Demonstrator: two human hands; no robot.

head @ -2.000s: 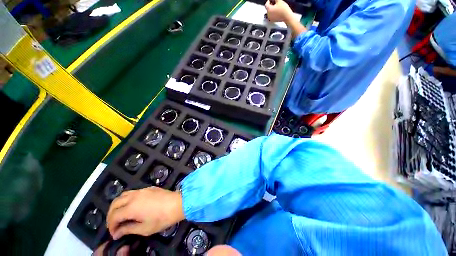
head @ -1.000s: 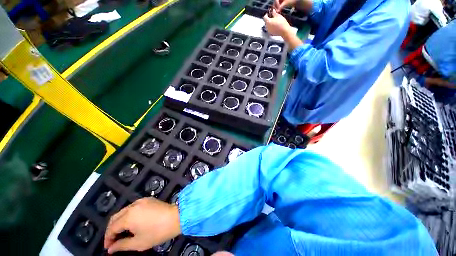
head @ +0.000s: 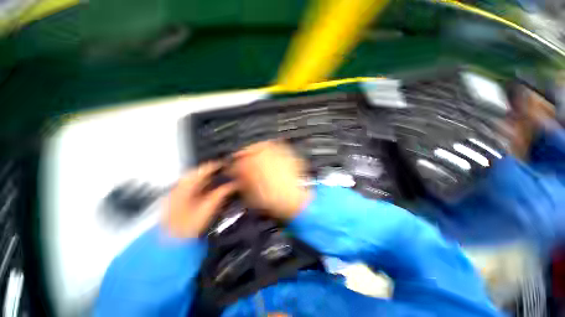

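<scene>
The frame is strongly blurred. My left hand (head: 192, 201) and my right hand (head: 269, 176) are close together over the left part of the foam tray (head: 191, 139), fingers bent towards each other. A dark patch shows between the fingertips; blur hides whether it is a held unit or the tray behind. Round units show only as grey and bright streaks in the tray's pockets. A dark heap of small parts (head: 127, 199) lies on the white sheet (head: 80, 167), just left of my left hand.
A second foam tray (head: 415, 133) adjoins on the right, with a white slip (head: 385, 93) at its corner. Another person's hand (head: 533, 114) and blue sleeve are beyond it. A yellow post (head: 328, 43) and the green belt (head: 235, 56) lie behind the trays.
The view has swung left, bringing the white sheet and dark heap in. My right hand, earlier down at a tray pocket, is now beside my left hand, which now shows clearly in the picture.
</scene>
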